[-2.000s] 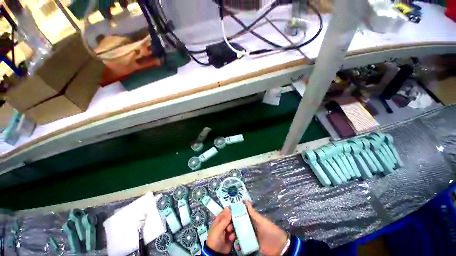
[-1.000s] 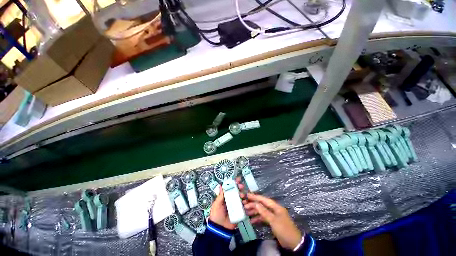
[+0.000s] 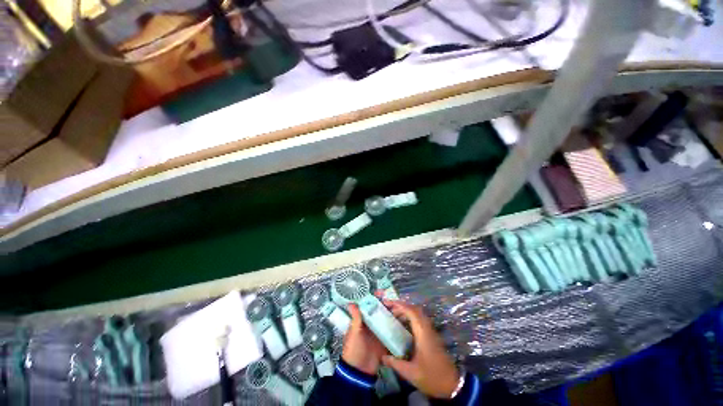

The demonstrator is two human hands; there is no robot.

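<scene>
A mint-green handheld fan [image 3: 384, 323] is held in front of me, its round grille up and to the left, its handle slanting down right. My left hand [image 3: 363, 342] touches the handle from the left and below. My right hand [image 3: 428, 353] grips the handle from the right, fingers on its upper part and thumb near its lower end. Several loose fans [image 3: 291, 321] lie just left of my hands. A tight slanted row of fans [image 3: 575, 250] lies at the right near the post.
Silvery film [image 3: 476, 333] covers the bench. A white sheet [image 3: 208, 349] with a dark pen-like tool [image 3: 224, 373] lies left. Three fans lie on the green conveyor [image 3: 198, 230]. A metal post [image 3: 547, 119] stands ahead. Blue crates [image 3: 666, 361] are at lower right.
The held fan has tilted, its handle now slanting to the lower right. My right hand, apart from the handle with fingers spread a second ago, has closed on it. The camera view has shifted.
</scene>
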